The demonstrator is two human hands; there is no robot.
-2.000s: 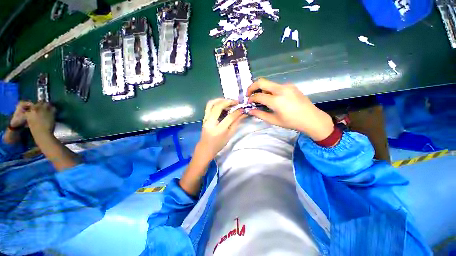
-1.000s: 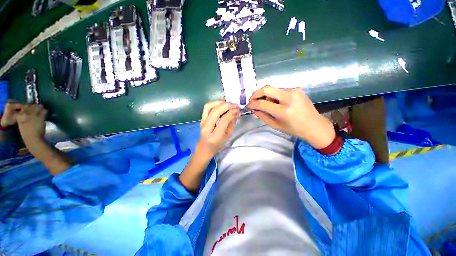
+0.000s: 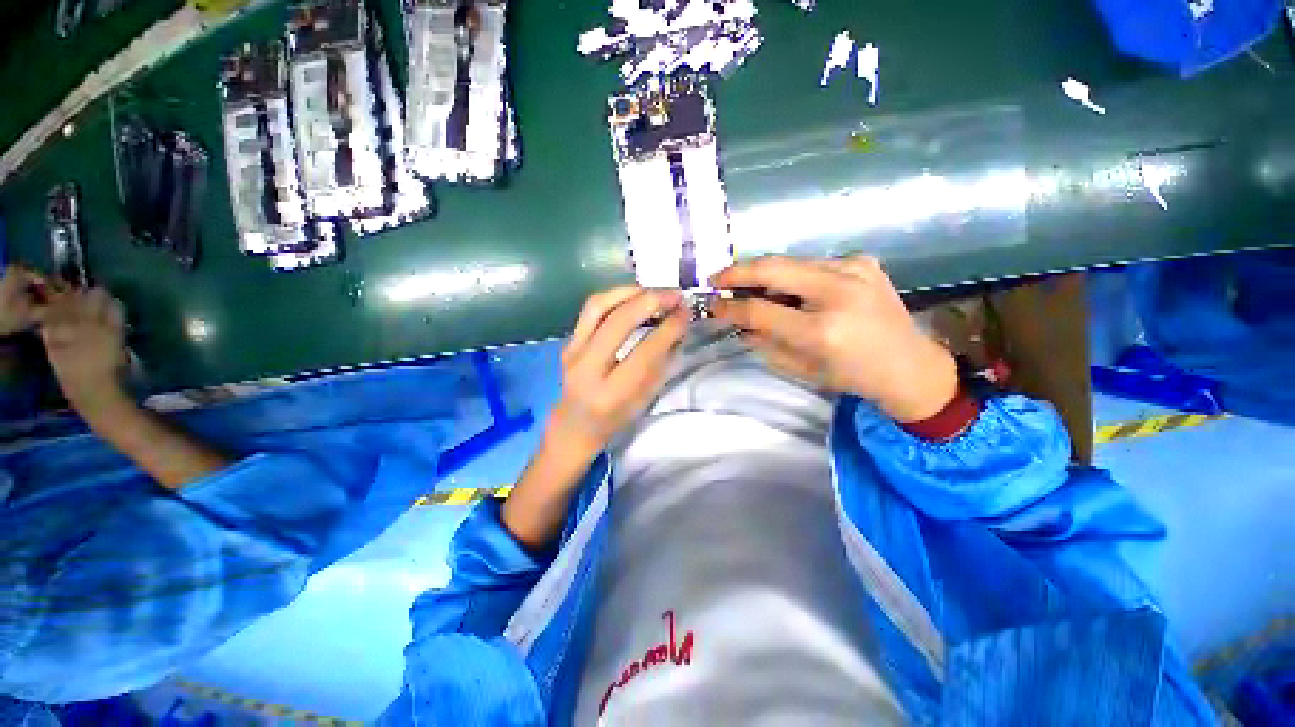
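Note:
A phone frame [image 3: 655, 213], silver-white with a dark section at its far end and a dark strip down the middle, lies on the green bench in front of me. My left hand [image 3: 621, 362] and my right hand [image 3: 831, 330] meet at its near end, by the bench edge. Their fingertips pinch a tiny dark and pale part [image 3: 699, 303] between them, too small to name surely. It may touch the frame's near end; I cannot tell. A pile of white and dark flex parts [image 3: 679, 34] lies beyond the frame.
Overlapping silver-white frames [image 3: 334, 135] and fanned dark slim pieces [image 3: 161, 192] lie to the left. A few loose white slips [image 3: 1082, 95] and a blue bin [image 3: 1193, 31] are at the right. Another person's hands [image 3: 78, 334] work at the far left.
The view has shifted, so the bench items sit higher and the left stacks further left. My fingertips stay together at the frame's near end, with slightly changed finger positions.

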